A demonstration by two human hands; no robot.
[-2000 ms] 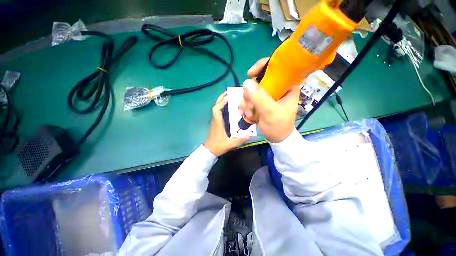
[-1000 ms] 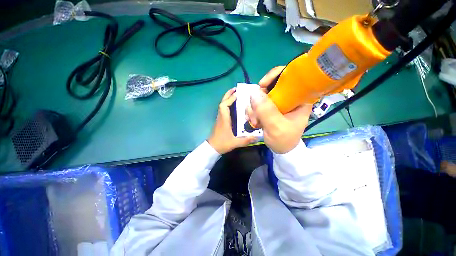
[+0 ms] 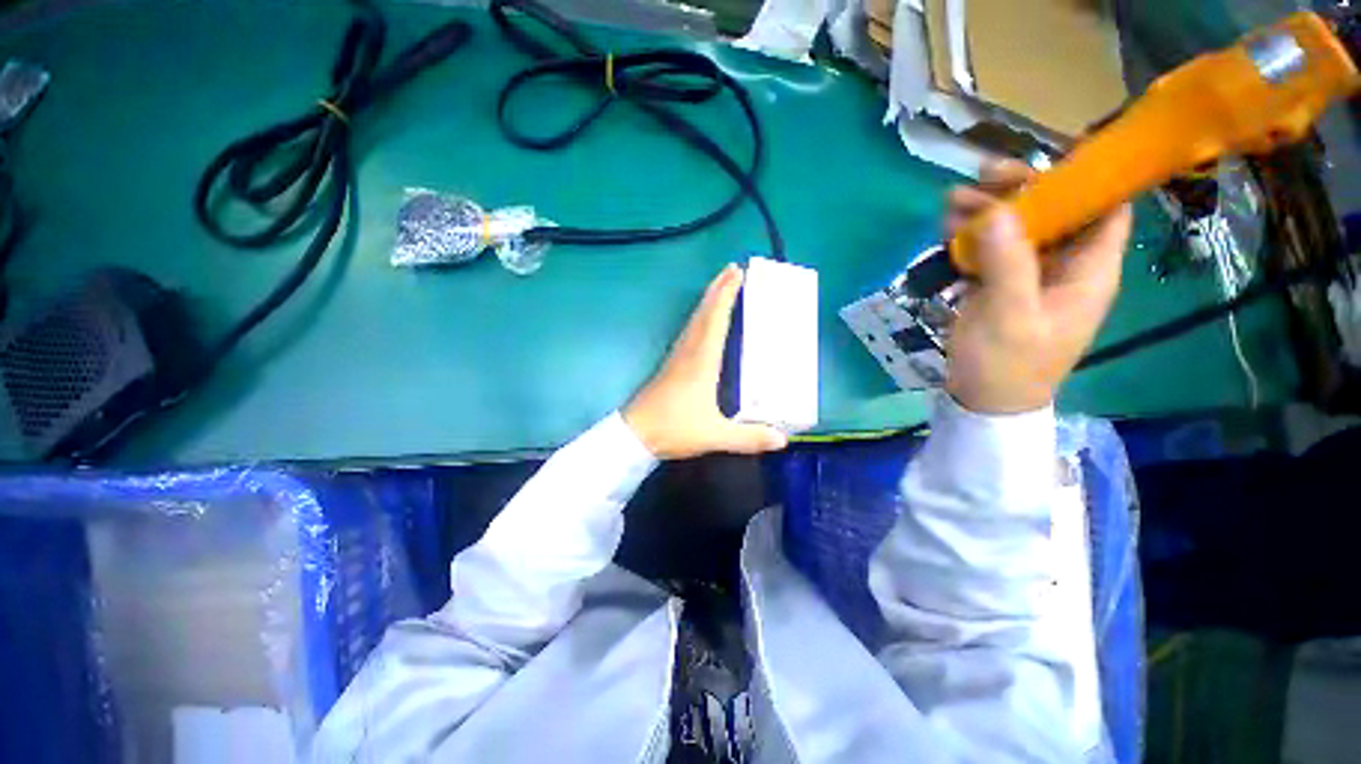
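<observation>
A power adapter housing point(image 3: 731, 358) with a white bottom cover point(image 3: 781, 343) facing up lies at the bench's near edge. My left hand point(image 3: 699, 378) holds it from the left side and near end. Its black output cord point(image 3: 758, 164) runs away to a coil with a yellow tie. My right hand point(image 3: 1037, 291) grips the orange electric screwdriver point(image 3: 1157, 138), with its dark tip pointing left and down over the screw tray point(image 3: 900, 332). My right hand partly hides the tray. Screws are too small to make out.
A black perforated housing point(image 3: 93, 358) with a coiled cord point(image 3: 332, 164) lies at the left. A bagged connector point(image 3: 466, 232) lies mid-bench. Cardboard sheets point(image 3: 1030, 67) are at the back right. Lined blue crates stand along the near edge, left point(image 3: 311, 597) and right point(image 3: 1112, 582).
My right hand and the screwdriver have moved right, off the white cover to over the screw tray. My left hand still holds the housing. The view has shifted slightly.
</observation>
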